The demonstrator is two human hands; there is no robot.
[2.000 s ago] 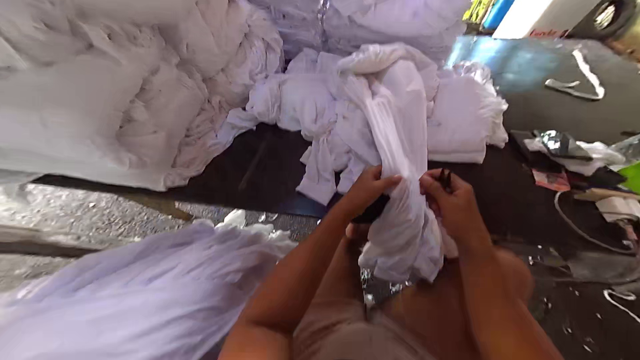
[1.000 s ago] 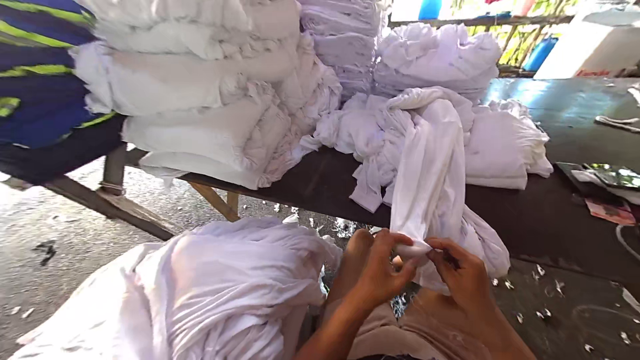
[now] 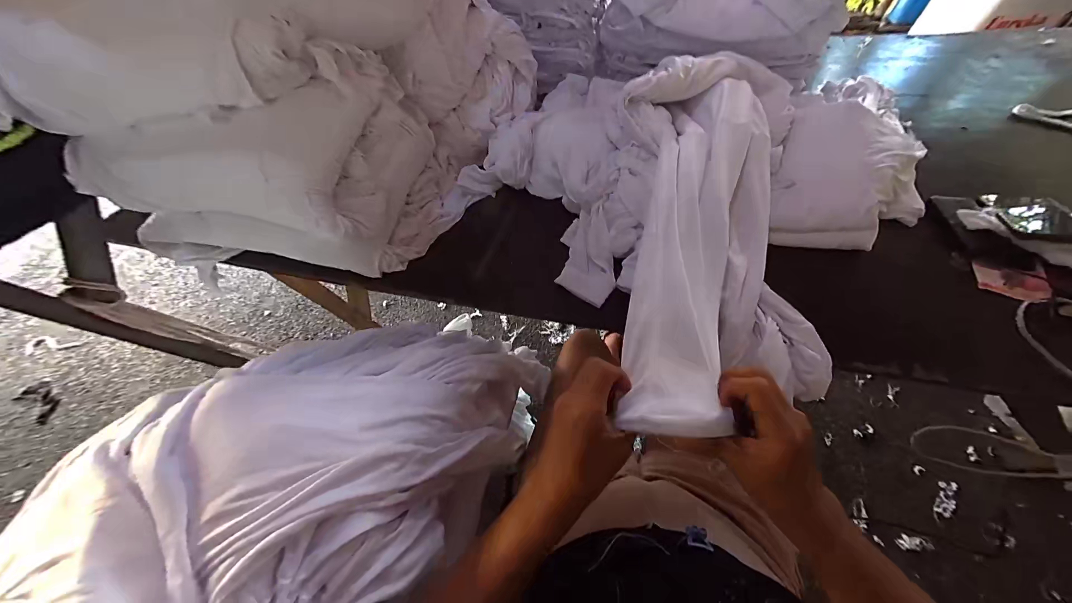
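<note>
A long piece of white cloth (image 3: 687, 276) hangs off the dark table's edge toward my lap, its hemmed end stretched flat between my hands. My left hand (image 3: 590, 410) pinches the left corner of that end, and my right hand (image 3: 766, 427) grips the right corner. Something small and dark shows at my right hand's fingers, too hidden to identify. The upper part of the cloth lies over crumpled white fabric (image 3: 578, 159) on the table. To its right is a folded white cloth (image 3: 825, 176).
Large stacks of white cloth (image 3: 251, 151) stand on the table (image 3: 519, 260) at left and back. A heap of white fabric (image 3: 335, 469) lies at my lower left. A phone (image 3: 1034, 216) rests at the right. Scraps litter the ground (image 3: 904, 502).
My hands, close together on the cloth one second ago, are now apart at the two corners of its end. The end is spread flat. The view has shifted.
</note>
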